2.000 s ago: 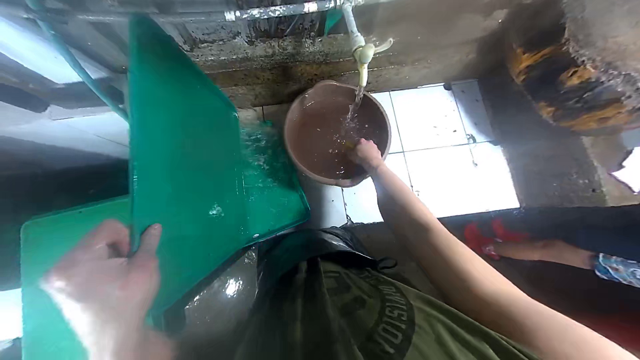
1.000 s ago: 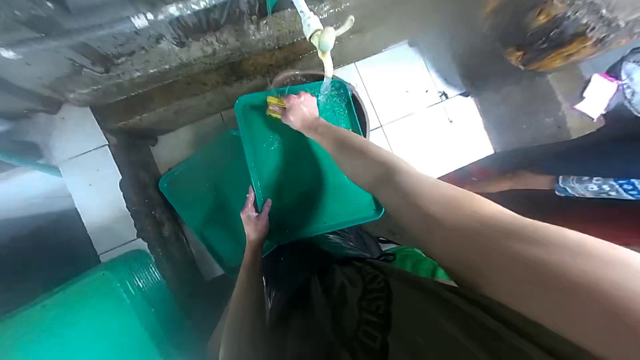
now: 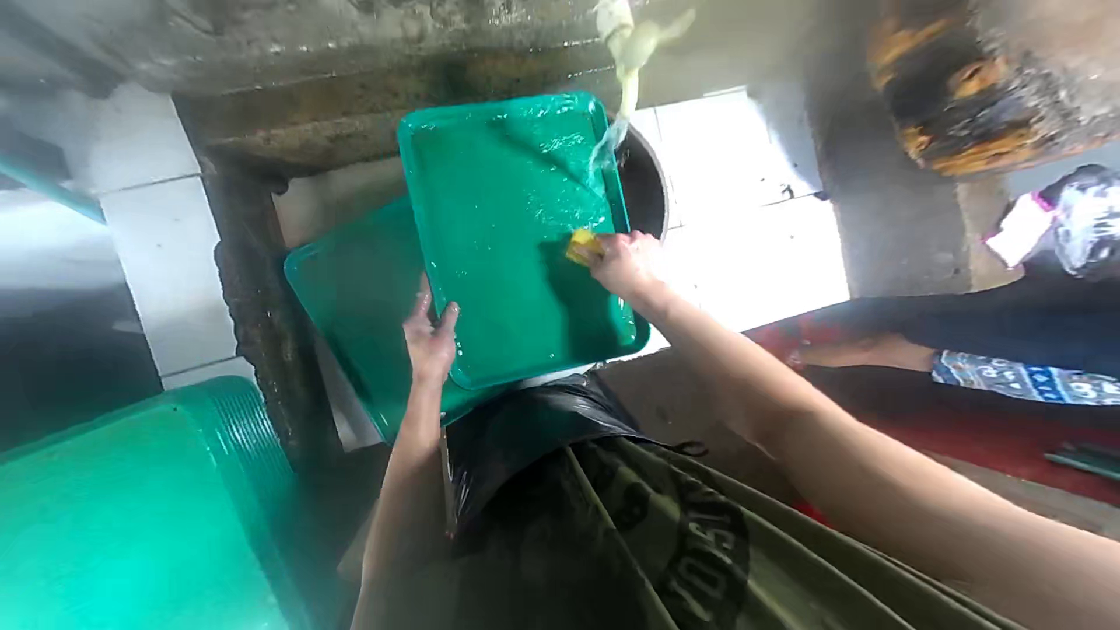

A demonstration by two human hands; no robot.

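Observation:
My left hand (image 3: 430, 337) grips the left edge of a wet green plastic tray (image 3: 507, 280), thumb on its face. In my right hand (image 3: 626, 260) is a yellow sponge (image 3: 581, 247), which touches the tray's face near its right side. Water runs from a faucet (image 3: 628, 52) onto the tray's upper right corner. Behind the tray, a round brown basin (image 3: 652, 188) is partly hidden. Another green tray (image 3: 367, 289) lies below and to the left of the held one.
A stack of green trays (image 3: 131, 507) is at the lower left. A wet concrete ledge (image 3: 350, 87) runs behind the faucet. At the right are a plastic bag (image 3: 1089, 223), a charred wooden piece (image 3: 971, 96) and another person's forearm (image 3: 875, 352).
My right hand with the sponge, over the basin two seconds ago, moved onto the tray, then from its top toward its lower right. The held tray has swung over the basin.

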